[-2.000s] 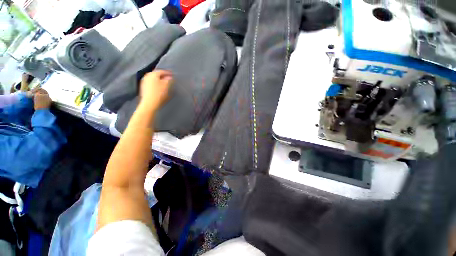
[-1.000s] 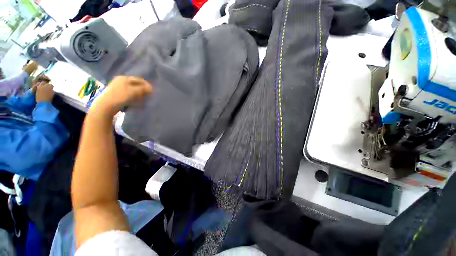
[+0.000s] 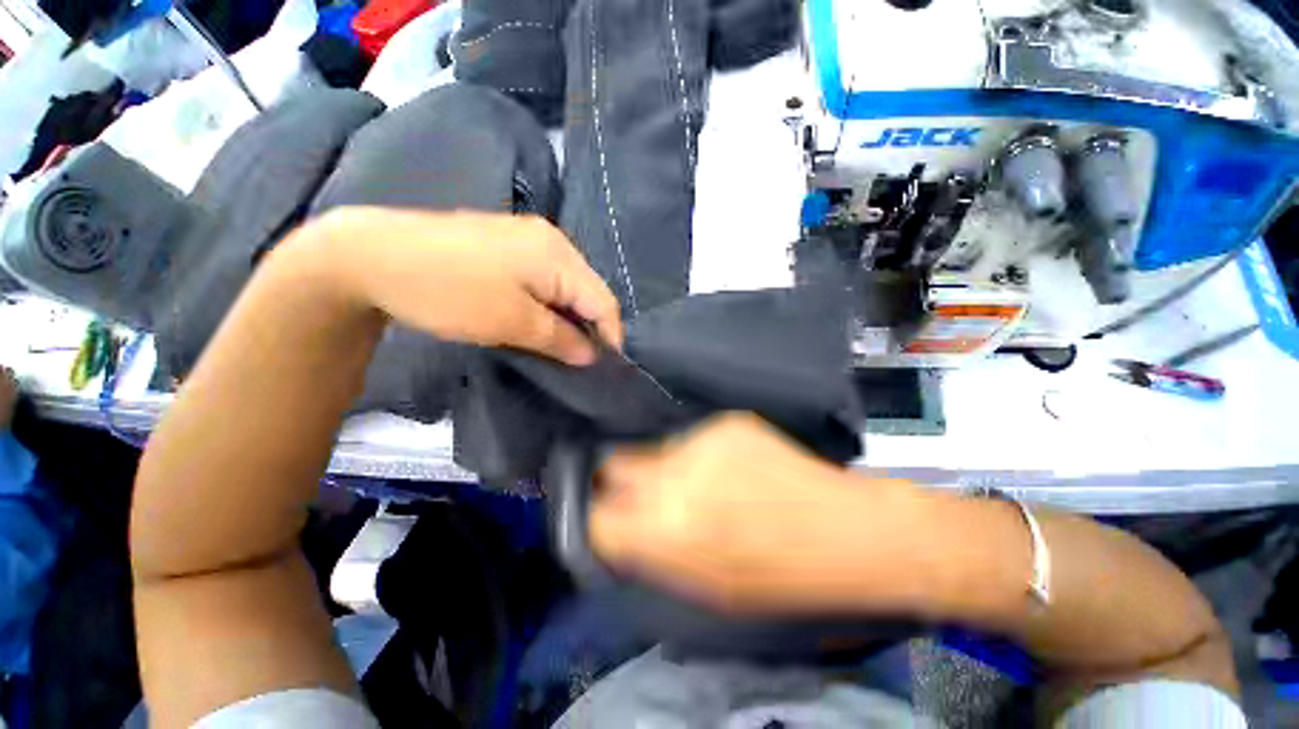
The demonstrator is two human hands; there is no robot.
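A dark grey garment piece is held up in front of the machine, partly blurred. My left hand pinches its upper left edge between thumb and fingers. My right hand, blurred, grips the cloth lower down, to the right of my left hand; its fingertips are partly hidden by cloth. The white and blue overlock machine stands behind at the right. The held cloth reaches its front and partly covers the dark rectangular panel.
A grey garment pile lies left, with a topstitched piece beside it. Snips lie on the right tabletop. A grey machine part with a round vent is at far left. A blue sleeve shows at the left edge.
My left hand has moved right from the pile and now holds the garment piece. My right hand has come into view gripping cloth. The view has turned right.
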